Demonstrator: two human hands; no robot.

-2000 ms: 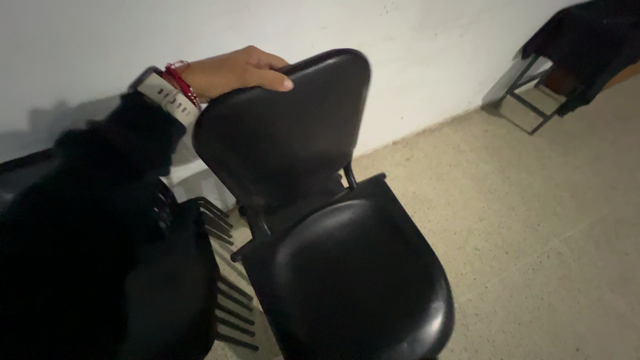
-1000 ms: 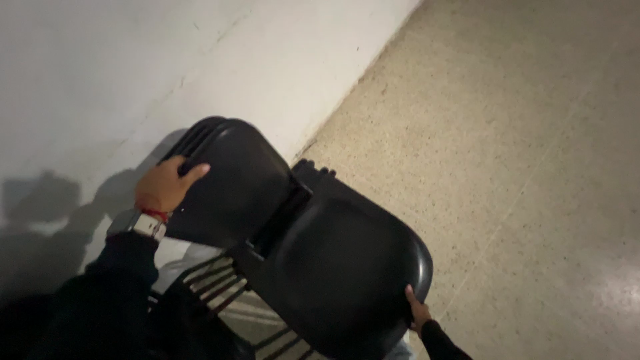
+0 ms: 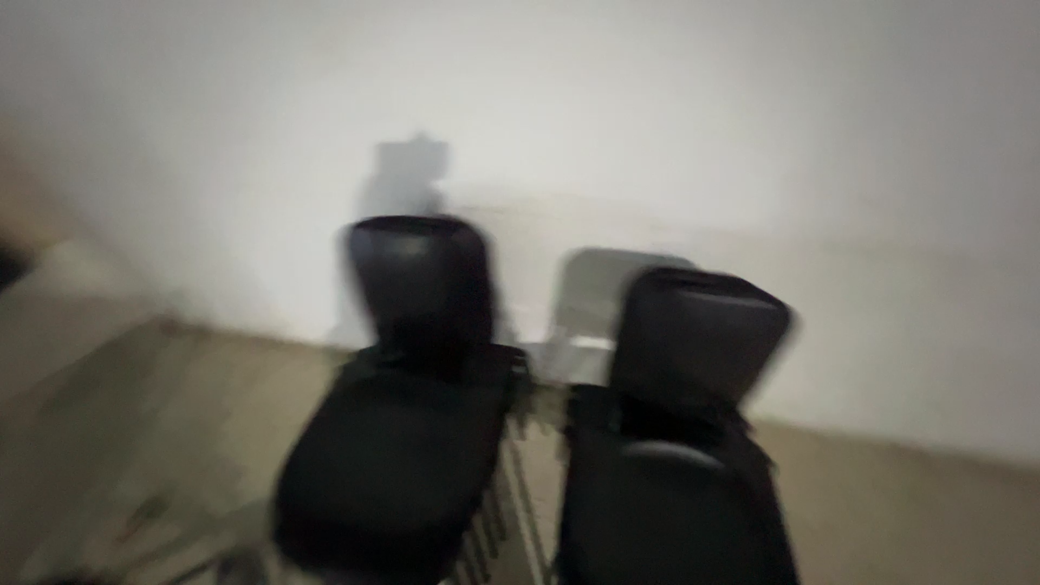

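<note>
Two stacks of black chairs stand side by side with their backs toward the wall, all blurred. The left stack (image 3: 390, 463) shows a rounded backrest and a dark seat, with several legs close together at its right side. The right stack (image 3: 674, 512) has its backrest tilted a little to the right, and its seat runs off the bottom edge. Neither my left hand nor my right hand is in view, so what they hold or touch cannot be seen.
Behind the chairs rises a pale wall (image 3: 569, 97) with shadows on it. Speckled floor (image 3: 902, 504) lies to the right and more floor to the left. A blurred brown and dark shape at the far left edge cannot be made out.
Both hands, seen one second ago on the backrest and seat edge of a chair stack, are out of view. The view has swung widely and now takes in both stacks.
</note>
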